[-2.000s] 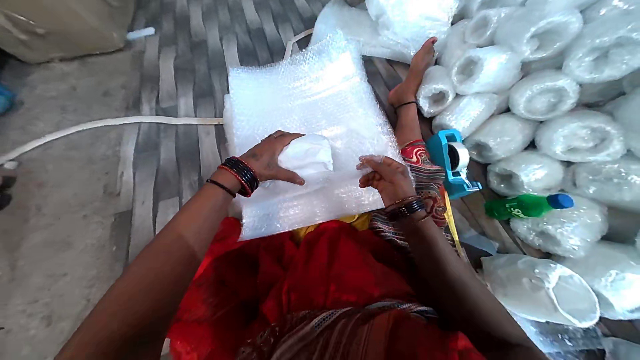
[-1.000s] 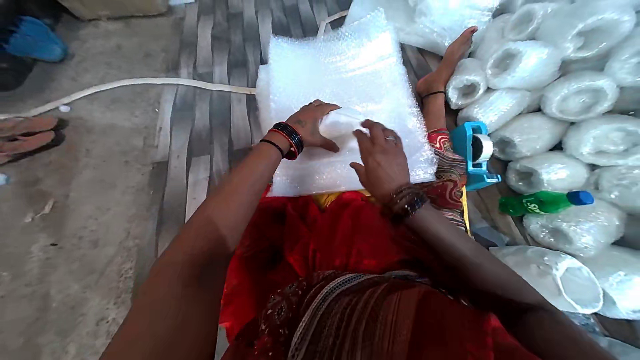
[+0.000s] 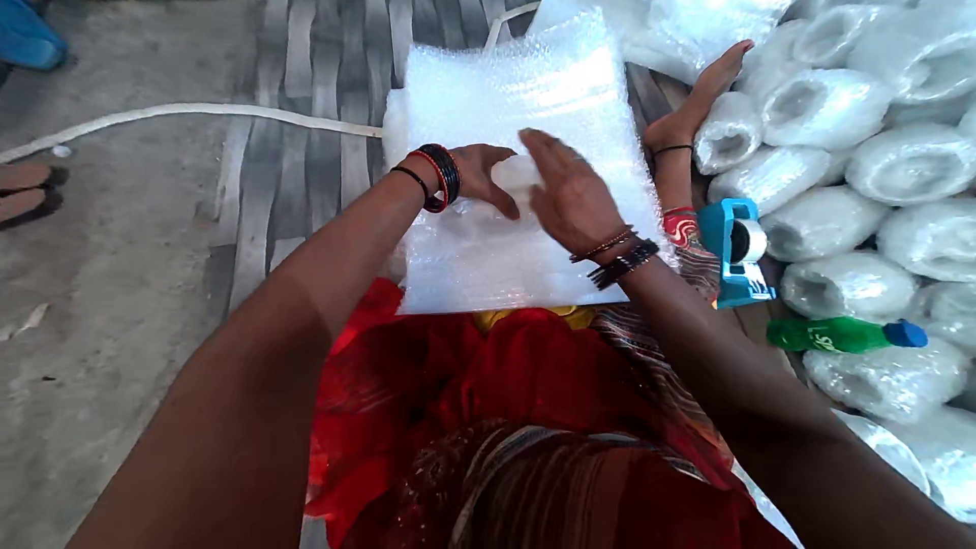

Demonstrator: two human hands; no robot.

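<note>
A stack of bubble wrap sheets (image 3: 518, 267) lies over my lap. On it is a small white object (image 3: 517, 174), its kind unclear, between my two hands. My left hand (image 3: 486, 179) curves around the object's left side, thumb and fingers apart, touching it. My right hand (image 3: 572, 191) is at its right side, fingers extended together and tilted over the sheet; whether it presses on the object is hard to tell.
A blue tape dispenser (image 3: 736, 255) and a green plastic bottle (image 3: 835, 335) with a blue cap are at the right. Many bubble-wrapped bundles (image 3: 846, 282) are piled beyond them. A white rope or tube (image 3: 252, 110) crosses the striped mat (image 3: 286, 175) at the left.
My right hand has moved from the right part of the sheet to beside the white object, and its fingers have straightened. My left hand has stayed at the object's left side.
</note>
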